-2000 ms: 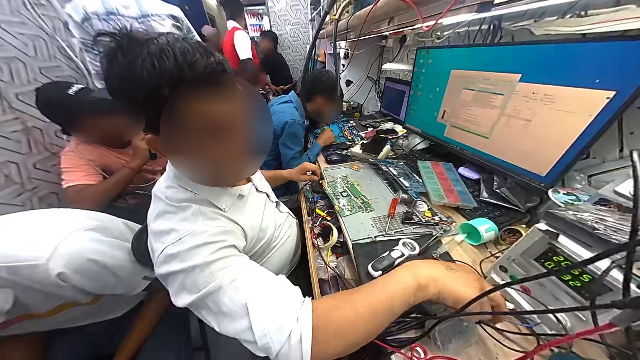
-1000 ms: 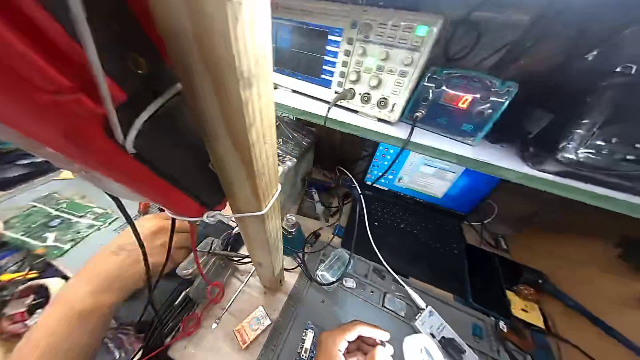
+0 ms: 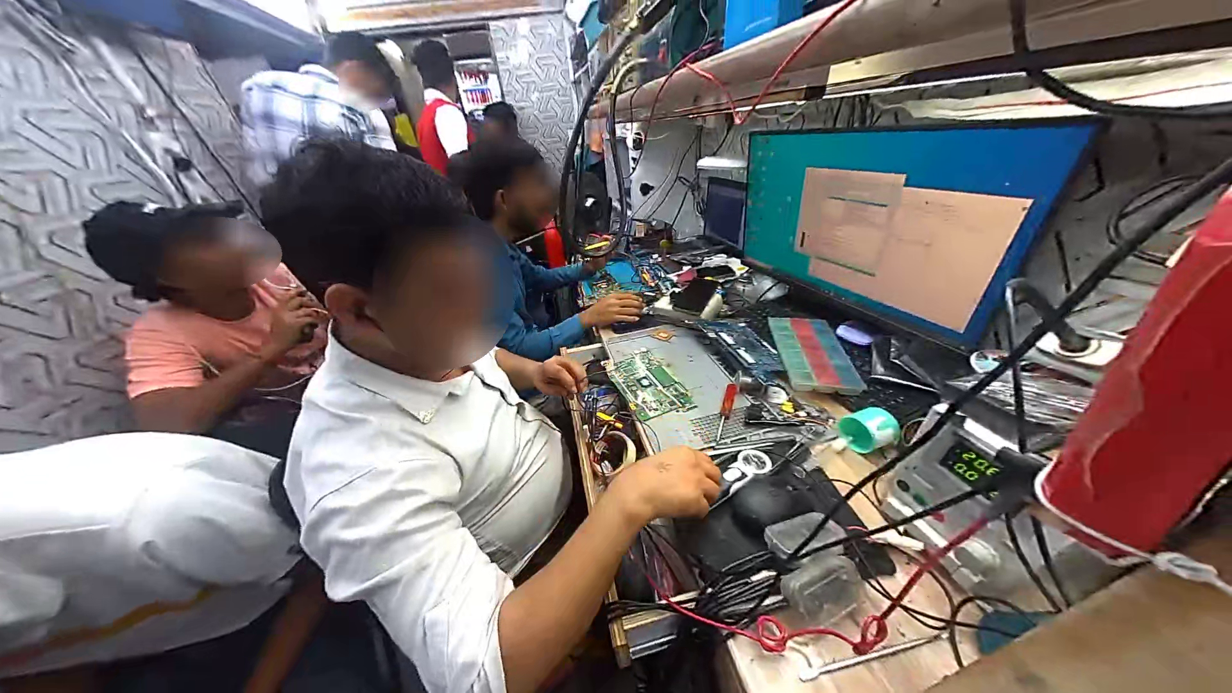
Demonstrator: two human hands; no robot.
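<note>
Neither my left hand nor my right hand is in view. A co-worker in a white shirt sits at the neighbouring bench, one closed hand (image 3: 674, 481) over its near part and the other hand (image 3: 560, 375) at the edge of an open drawer. A green circuit board (image 3: 650, 385) lies on a grey metal plate (image 3: 691, 354), with a red-handled screwdriver (image 3: 729, 402) to its right. Nearby are a black computer mouse (image 3: 767, 502), a compartment box (image 3: 816, 356) with coloured sections and a mint-green cup (image 3: 868, 429) on its side.
A large monitor (image 3: 885, 231) stands behind the bench. At the right are a power supply with lit digits (image 3: 972, 464), black cables and a red cloth-like thing (image 3: 1145, 404). Clear plastic boxes (image 3: 820, 587) and a knotted red wire (image 3: 770, 633) lie in front. Several other people are at the left.
The view has swung left from another bench, where a hand showed at the bottom. Compared with two seconds ago, the co-worker's near hand has moved from beside the power supply to the mouse area.
</note>
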